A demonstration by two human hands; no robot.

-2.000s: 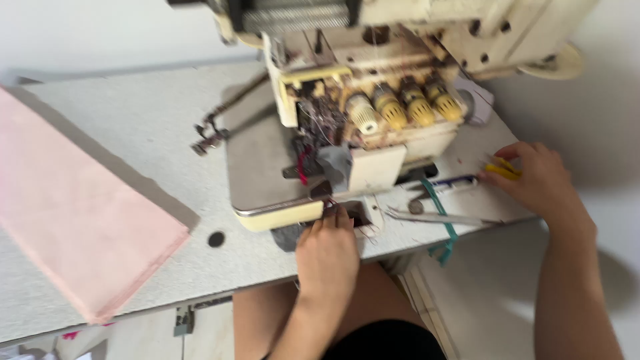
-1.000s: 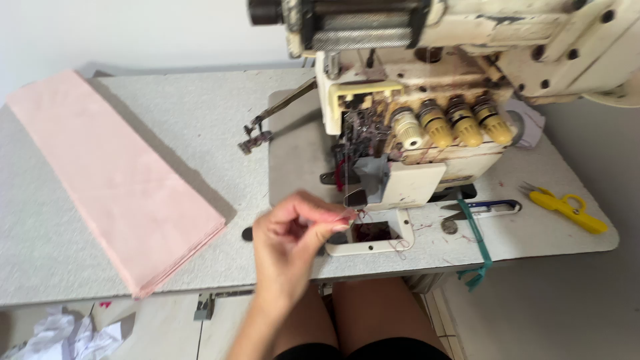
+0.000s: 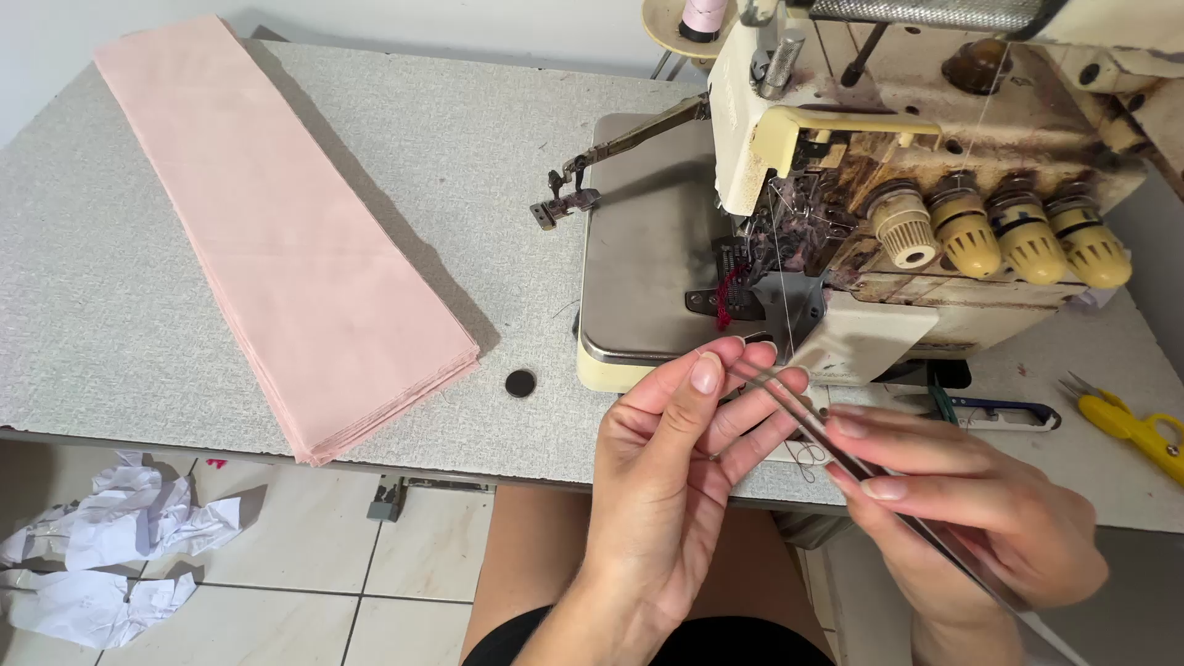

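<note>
My left hand [image 3: 671, 444] is raised before the serger [image 3: 879, 351], thumb and forefinger pinched around what looks like a thin thread end. A white thread [image 3: 786, 310] runs down from the machine's needle area towards these fingers. My right hand [image 3: 962, 499] holds long metal tweezers [image 3: 832, 449], their tips close to my left fingertips. Dark red thread [image 3: 724, 305] lies on the presser foot area. The swung-out presser arm [image 3: 638, 139] reaches left over the metal cloth plate [image 3: 647, 250]. Four tension dials [image 3: 971, 236] line the machine's front.
A stack of folded pink fabric [image 3: 287, 250] lies on the table at left. Yellow thread snips [image 3: 1124, 425] and blue-handled snips [image 3: 1004, 413] lie at right. A black disc [image 3: 521, 383] is near the front edge. Crumpled white paper [image 3: 129, 513] lies on the floor.
My right hand, out of view one second ago, is back with tweezers in it; two seconds ago it was at the yellow snips. My left hand has turned palm up. The view has moved closer.
</note>
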